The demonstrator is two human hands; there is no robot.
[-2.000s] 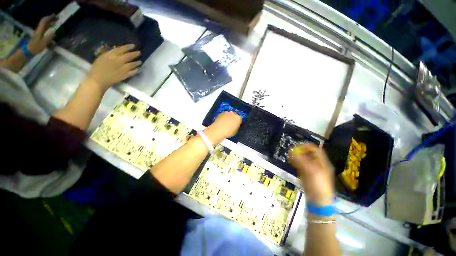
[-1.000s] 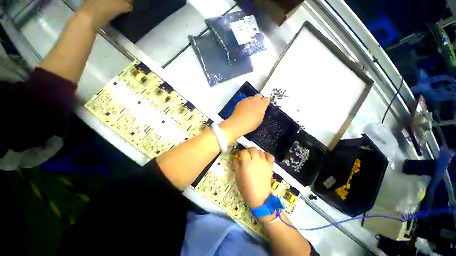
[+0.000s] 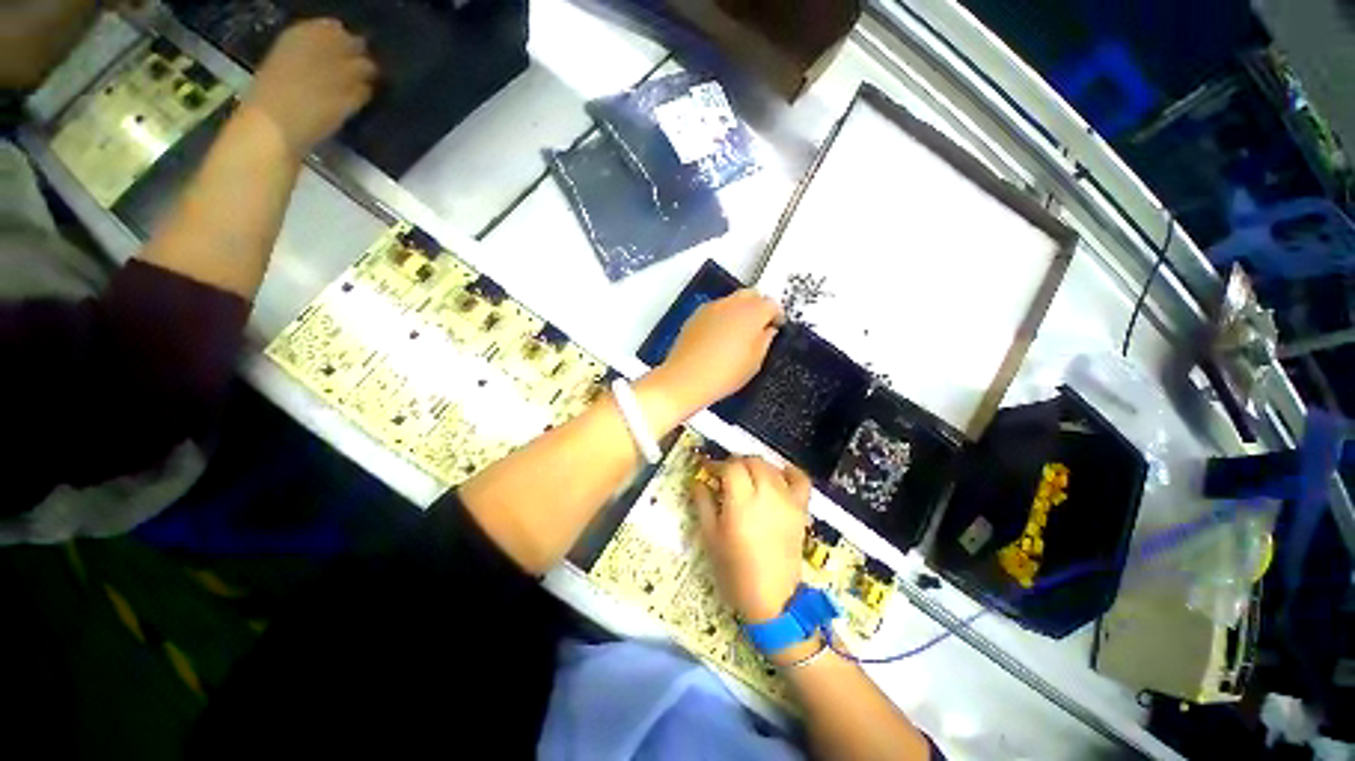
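Note:
The near circuit board panel (image 3: 639, 558) lies on the rails, partly under my right hand. My right hand (image 3: 752, 528), with the blue wrist strap (image 3: 791, 620), is over its far left part, fingertips down at the board; a bit of yellow shows by them. My left hand (image 3: 725, 345), with a whitish band, is over the parts tray between the blue components (image 3: 681, 320) and the small black components (image 3: 803, 394); its fingertips are pinched, and whether they hold a part is hidden. Silver-grey components (image 3: 874, 464) lie in the right compartment.
A deep bin (image 3: 1092, 498) with yellow components (image 3: 1037, 520) stands right. The shallow white tray (image 3: 929, 245) lies beyond, loose leaded components (image 3: 804, 292) at its edge. Anti-static bags (image 3: 632, 208) lie left of it. Another panel (image 3: 431, 357) lies left, beside a neighbour's arm (image 3: 245, 193).
My right hand came from above the silver-grey components down to the near board. My left hand moved from the blue compartment towards the black one. The view has shifted and the neighbour's hand moved.

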